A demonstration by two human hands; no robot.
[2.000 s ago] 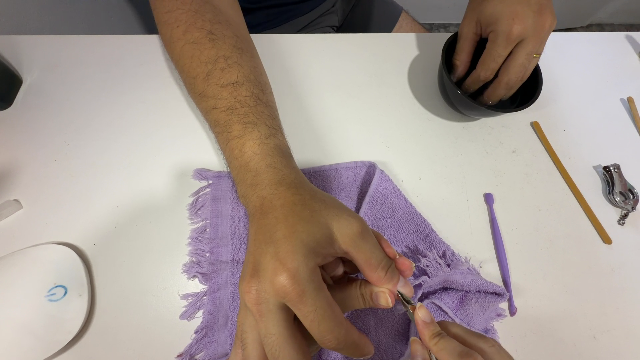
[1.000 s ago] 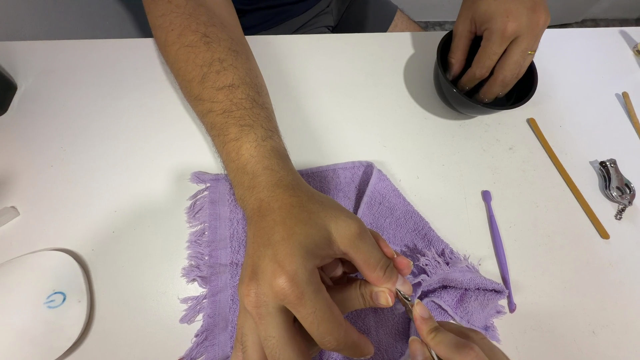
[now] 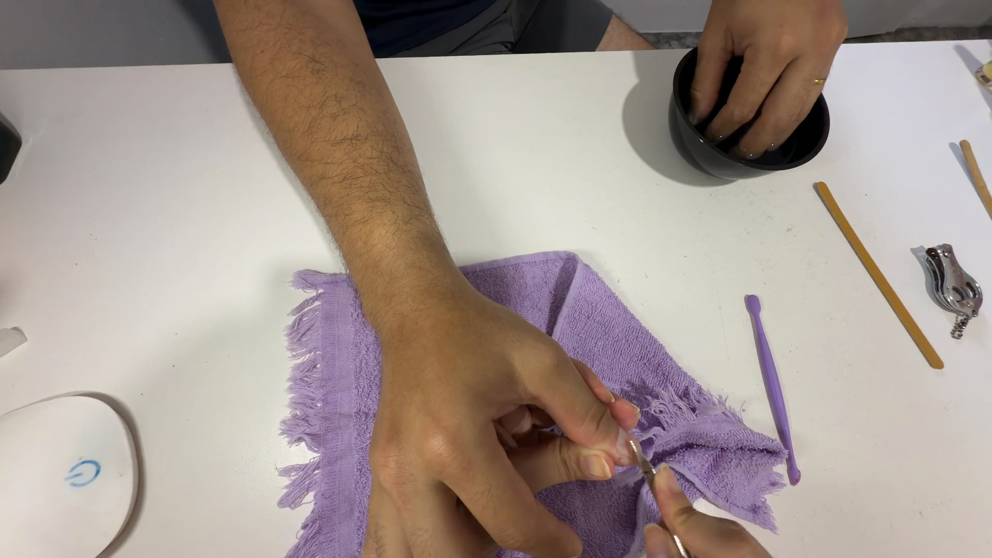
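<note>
Another person's hand [image 3: 457, 387] lies palm down over a purple fringed towel [image 3: 620, 310]. My left hand [image 3: 554, 463] is under it, largely hidden, with its fingers and thumb pinching that person's thumb near the nail. At the lower right, my right hand [image 3: 694, 519] grips a slim metal cuticle tool [image 3: 645, 465], its tip against the edge of the thumbnail; the tool's exact type cannot be told. The person's other hand [image 3: 767, 62], with a ring, dips its fingertips into a black bowl [image 3: 697, 151] at the back right.
Right of the towel lie a purple plastic cuticle pusher [image 3: 767, 380], a wooden stick [image 3: 880, 275], metal nail clippers [image 3: 949, 283] with a short chain and part of another wooden stick [image 3: 976, 174]. A white device with a power symbol [image 3: 54, 480] sits at the lower left.
</note>
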